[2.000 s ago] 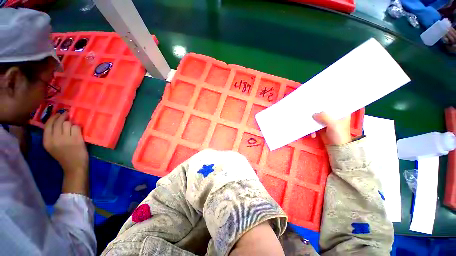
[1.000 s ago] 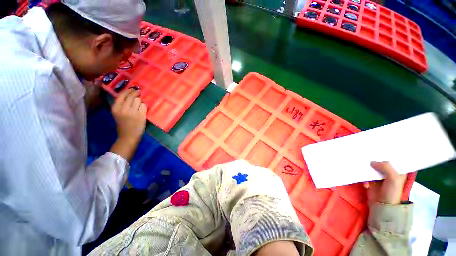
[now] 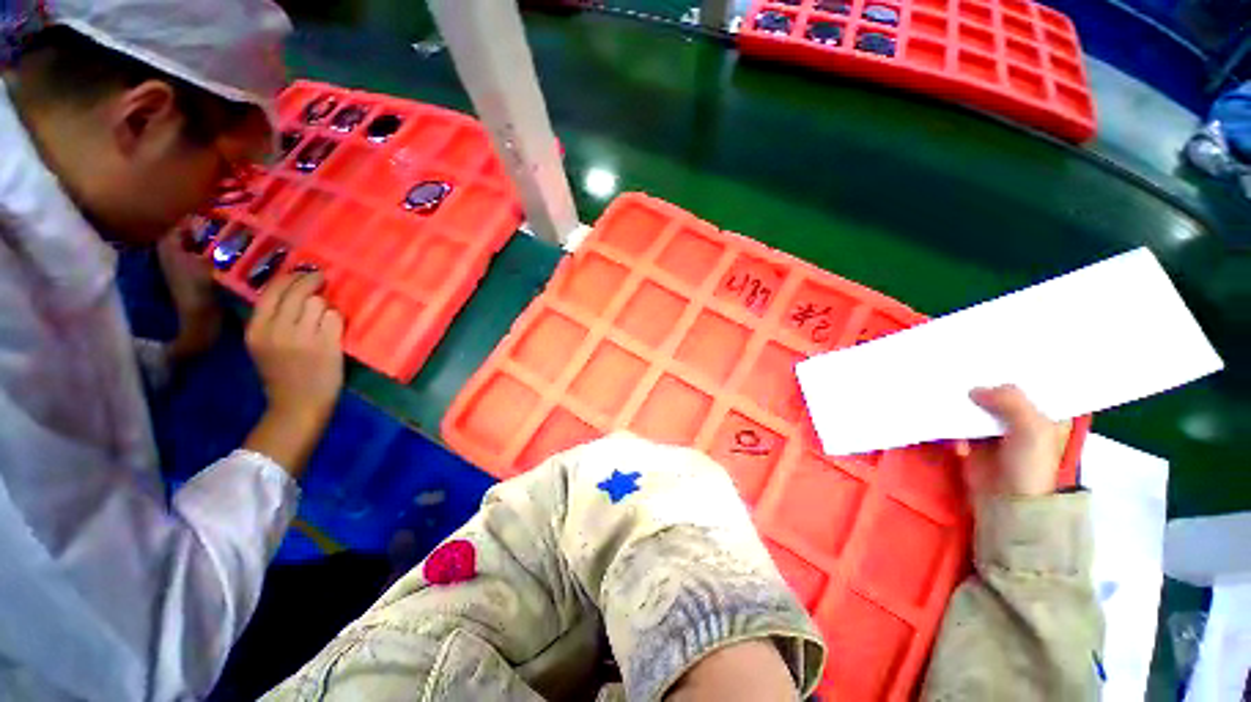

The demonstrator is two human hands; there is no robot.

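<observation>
A white paper or cloth sheet (image 3: 1008, 343) is pinched in my right hand (image 3: 1018, 446) by its near long edge, thumb on top. It covers the upper right part of an orange-red compartment tray (image 3: 686, 359) and reaches past the tray's far edge. The tray's visible pockets are empty, some with dark handwritten marks. My left sleeve (image 3: 617, 549) crosses over the tray's near edge. Only a bit of bare wrist shows below its cuff; my left hand is cut off by the bottom edge.
A person (image 3: 124, 412) in white leans over a parts tray (image 3: 398, 261) on the left. A white upright post (image 3: 508, 117) stands between the trays. Another parts tray (image 3: 919, 62) lies beyond the green conveyor (image 3: 659, 124). Spare white sheets (image 3: 1128, 549) lie right of my arm.
The view has swung and tilted, showing more of the neighbour and the far parts tray. The sheet looks flatter across the picture, still in my right hand.
</observation>
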